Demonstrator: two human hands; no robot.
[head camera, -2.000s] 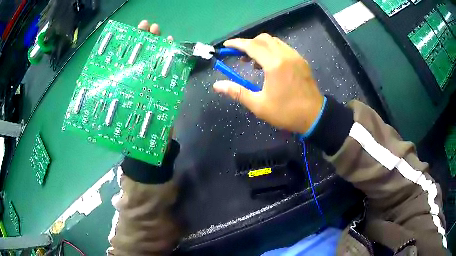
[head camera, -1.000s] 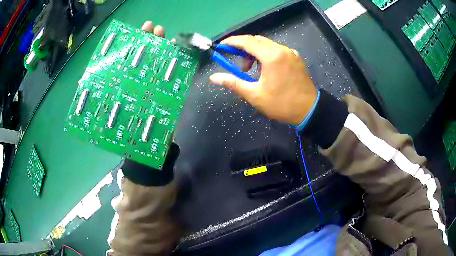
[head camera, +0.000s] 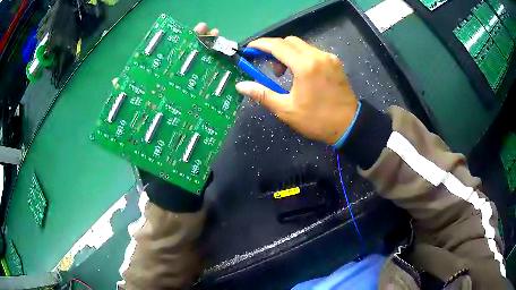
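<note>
A green PCB panel (head camera: 170, 102) with several white slotted parts is held tilted over the left part of the black catch tray (head camera: 249, 198). My left hand (head camera: 206, 29) holds it from beneath; only fingertips show at its top edge, and the rest is hidden behind the board. My right hand (head camera: 308, 85) holds blue-handled diagonal cutters (head camera: 257, 69). Their silver jaws are at the board's upper edge, near my left fingertips. Whether the jaws touch a lead cannot be told. Bright specks, like lead clippings, lie scattered in the tray.
A black brush-like block with a yellow label (head camera: 287, 193) lies in the tray. A blue cord runs down from my right wrist band (head camera: 349, 126). Small green boards (head camera: 37, 199) lie at left. Rows of panels (head camera: 484, 42) are at upper right. A green spool (head camera: 38, 63) stands upper left.
The PCB panel and my left hand have moved to the right and the panel has turned slightly clockwise. The cutter jaws now overlap its upper edge. My right hand has shifted slightly left since the first frame.
</note>
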